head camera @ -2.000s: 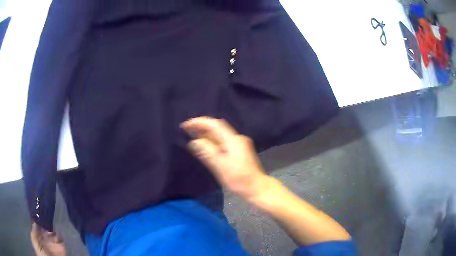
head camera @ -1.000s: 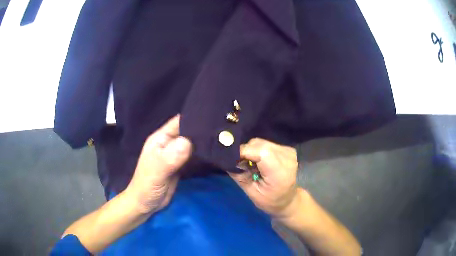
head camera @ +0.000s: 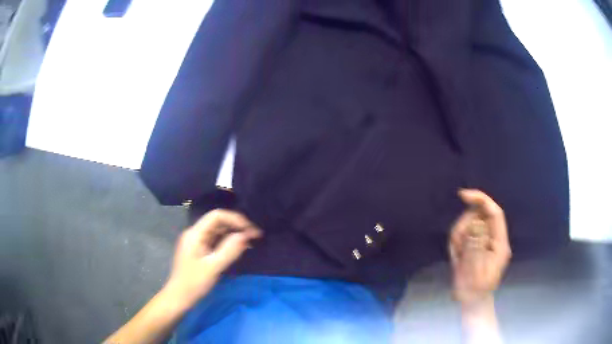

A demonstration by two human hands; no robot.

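The dark jacket (head camera: 335,134) covers most of the white table and hangs over its near edge. Several shiny buttons (head camera: 368,240) show in a slanted row on a cuff at the lower middle. The other sleeve hangs at the left with small metallic marks near its end. My left hand (head camera: 216,243) is over the jacket's lower left, its fingers loosely curled near the cloth; whether it pinches anything is unclear. My right hand (head camera: 480,245) is raised at the lower right, blurred, with fingers bent. A pale yellowish thing (head camera: 478,233) lies in its palm, likely the snips.
The white table (head camera: 100,87) shows at both sides of the jacket, with its near edge at the left. A dark flat object (head camera: 117,7) lies at the top left. Blue cloth of the wearer (head camera: 288,312) is at the bottom. The grey floor (head camera: 87,235) shows at the lower left.
Both hands have come off the buttoned cuff and moved apart, the right hand farther right. The cuff now lies lower on the jacket. The view has shifted left.
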